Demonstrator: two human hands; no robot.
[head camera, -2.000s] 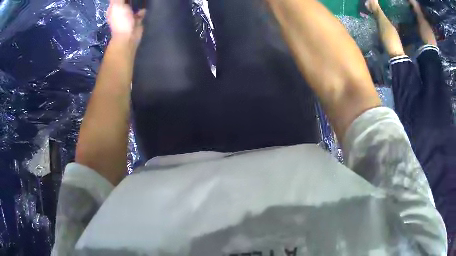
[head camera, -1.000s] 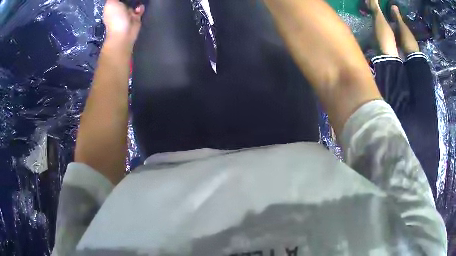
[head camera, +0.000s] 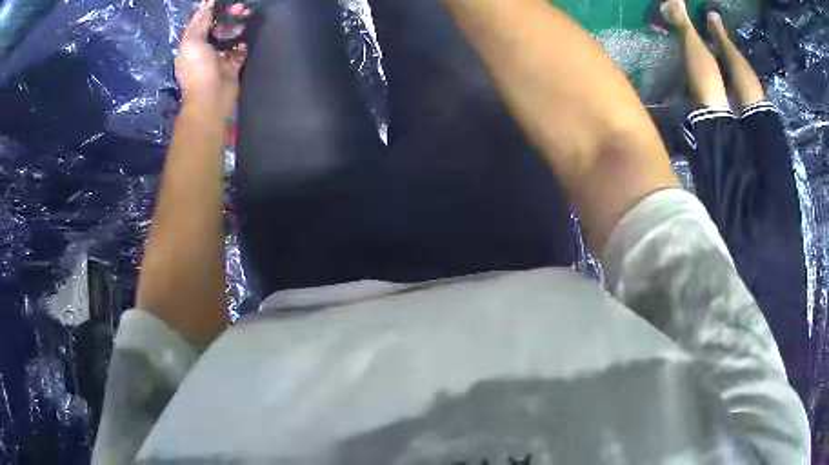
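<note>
My left hand (head camera: 207, 65) is at the top left, beside my left thigh, with its fingers curled around a small black curved piece (head camera: 227, 24), perhaps a hanger hook. The top edge cuts off part of it. My right forearm reaches up past the top edge, so my right hand is out of the picture. Dark bagged garments (head camera: 100, 136) in glossy, crinkled clear film lie along my left side. A strip of shiny film (head camera: 365, 64) shows between my dark-trousered legs.
A person in dark shorts with white-striped hems (head camera: 759, 173) is close on my right. Green floor (head camera: 627, 18) shows at the top right. More glossy bagged dark garments (head camera: 800, 54) lie beyond that person. A pale patch (head camera: 74, 291) shows on the left pile.
My left hand has come slightly down and left, showing more of its fingers and the black piece. My right forearm has shifted a little left. The other person's legs have moved left.
</note>
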